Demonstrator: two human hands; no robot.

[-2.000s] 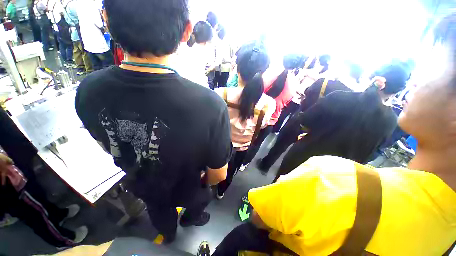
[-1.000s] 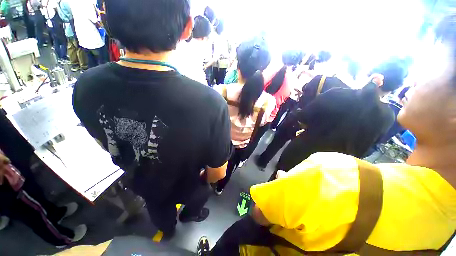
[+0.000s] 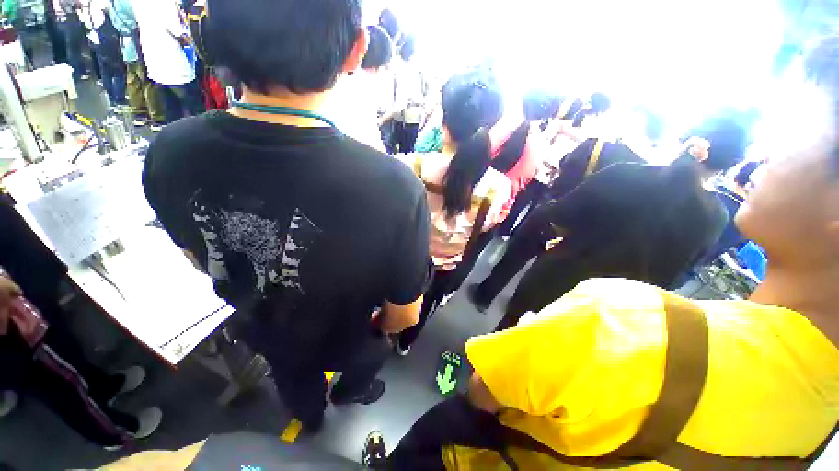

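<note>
Neither of my hands shows in the head view. The dark grey-blue apron with a small light-blue mark lies at the lower edge. Beside it on the left is a tan sleeve or cloth, cut off by the edge. Nearest in front, a person in a black T-shirt stands with their back to me. At the right, a person in a yellow shirt with brown straps stands close and is cut off by the edge.
A white machine table stands at left, with a paper sheet and small metal parts on it. A white-grey machine stands beyond. More people stand ahead, left and right. A green floor arrow and yellow tape mark the grey floor.
The person in the black T-shirt has shifted slightly right in view, with the head turned a little. The people otherwise stand much as before.
</note>
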